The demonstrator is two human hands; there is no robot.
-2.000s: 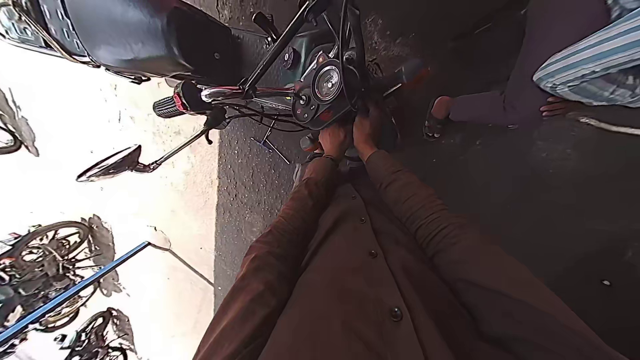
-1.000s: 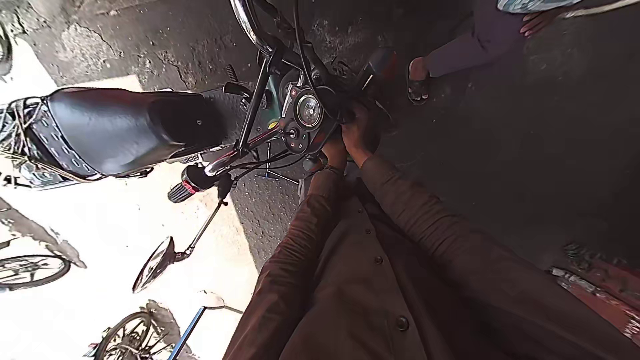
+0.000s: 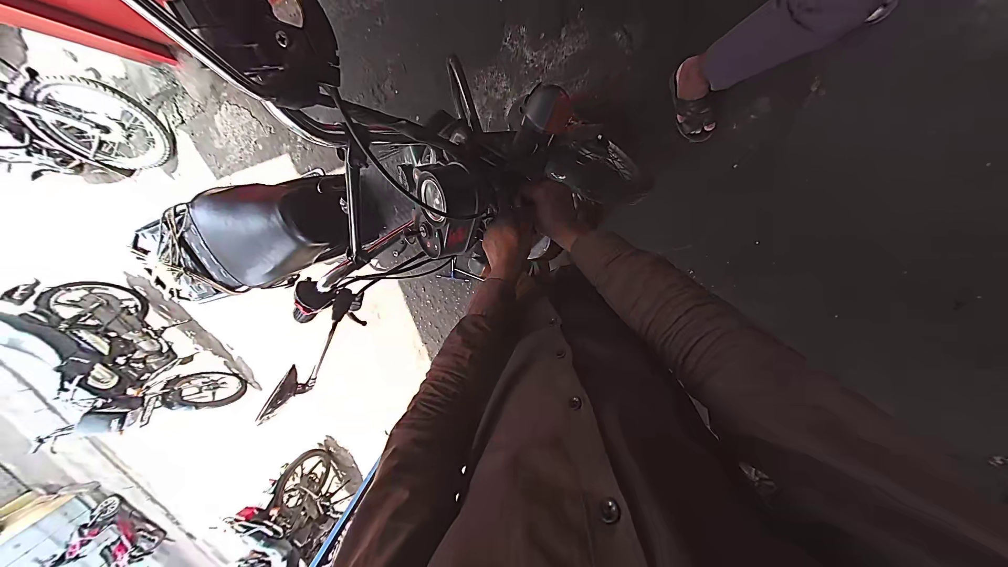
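Note:
A motorcycle with a black seat (image 3: pixel 244 235) stands in front of me, its handlebar close by. My left hand (image 3: pixel 505 246) is at the front of the bike, just beside the round speedometer (image 3: pixel 432 194) and its instrument panel. Slightly farther forward, my right hand (image 3: pixel 551 209) reaches in near the front wheel (image 3: pixel 602 165). Both hands are close together in deep shade, and their fingers are hidden among dark parts, so what they touch cannot be made out. A black cable loops past the speedometer. A rear-view mirror (image 3: pixel 279 394) sticks out on its stalk from the handlebar's near end.
A person's sandalled foot (image 3: pixel 694 106) and trouser leg are on the dark ground beyond the front wheel. Other parked motorcycles (image 3: pixel 102 346) stand on the sunlit ground at the left. A blue bar (image 3: pixel 346 512) runs beside my left sleeve. Something red (image 3: pixel 102 31) borders the upper left.
The view has shifted and turned, with more of the parked motorcycles now showing. My hands stay at the front of the motorcycle throughout.

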